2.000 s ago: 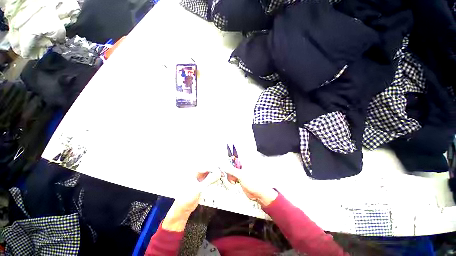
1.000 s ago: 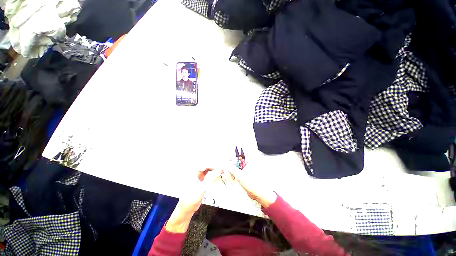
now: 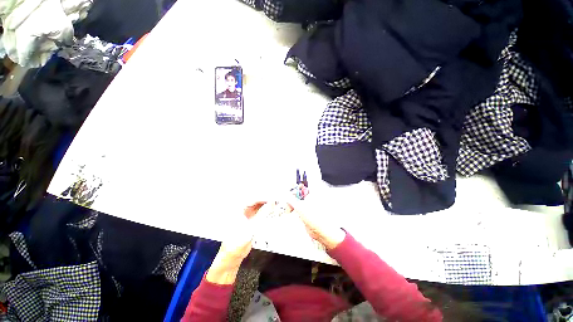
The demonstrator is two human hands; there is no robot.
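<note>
My left hand and my right hand meet at the fingertips above the near table edge. Something small and pale, perhaps thread, shows between the fingertips; it is too small and overexposed to name. Thread snips with dark pointed blades and a reddish handle stick up just beyond my right fingers, blades pointing away from me; whether the right hand holds them or they lie on the table I cannot tell.
A lit phone lies on the white table. Navy jackets with checked lining are heaped at the right. A checked piece is at the near right edge. Thread clippings lie at the left corner. A blue crate shows below.
The whole view has shifted slightly, so the table things appear higher. My hands stay together at the fingertips. The picture on the phone screen has changed.
</note>
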